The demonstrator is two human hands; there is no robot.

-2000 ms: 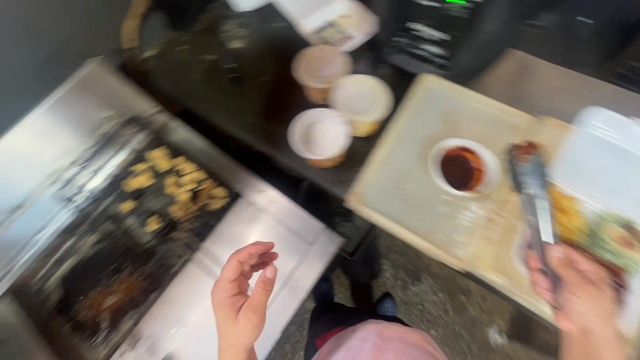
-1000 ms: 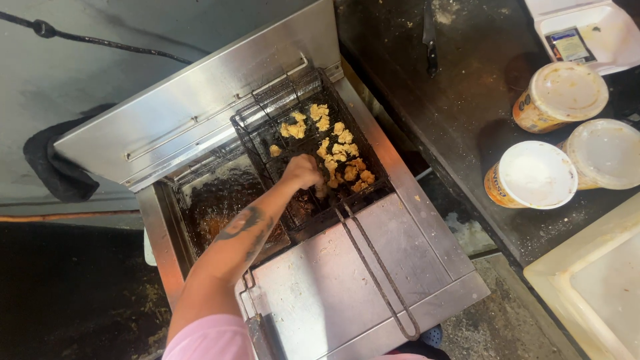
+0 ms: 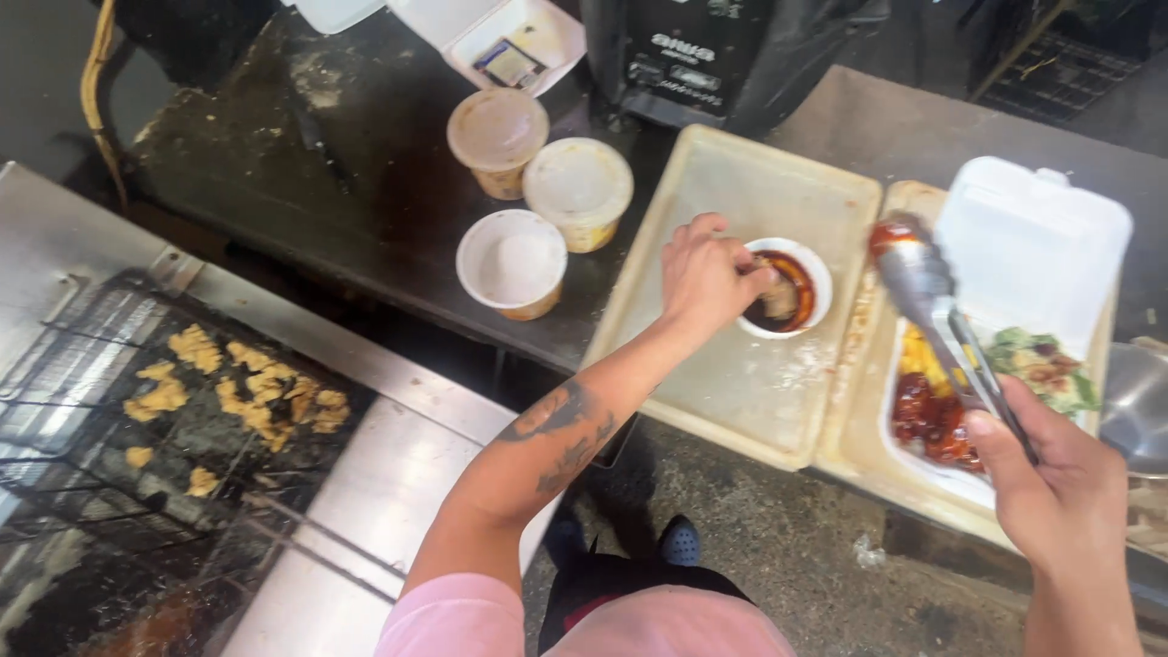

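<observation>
My left hand [image 3: 707,274] is over a white bowl of dark red sauce [image 3: 822,285], its fingertips on a fried piece of food [image 3: 781,297] inside. The bowl stands on a cream plastic tray [image 3: 703,383]. My right hand [image 3: 1049,465] holds metal tongs [image 3: 944,315], their tips coated in sauce, above the left edge of an open white foam container [image 3: 1036,237]. In that container lie glazed brown pieces [image 3: 931,424], something yellow [image 3: 920,358] and a salad [image 3: 1040,365].
At left, fried pieces [image 3: 265,383] lie in a wire basket on a steel fryer [image 3: 401,456]. Three tubs, one of them [image 3: 511,260] nearest the tray, stand on the dark table [image 3: 383,228]. Behind are another foam box [image 3: 547,41] and a black speaker [image 3: 680,64]. A metal bowl [image 3: 1141,401] is at far right.
My left hand has gone from the fryer basket to the sauce bowl, and the view has swung right. My right hand, out of view a second ago, shows again with the tongs.
</observation>
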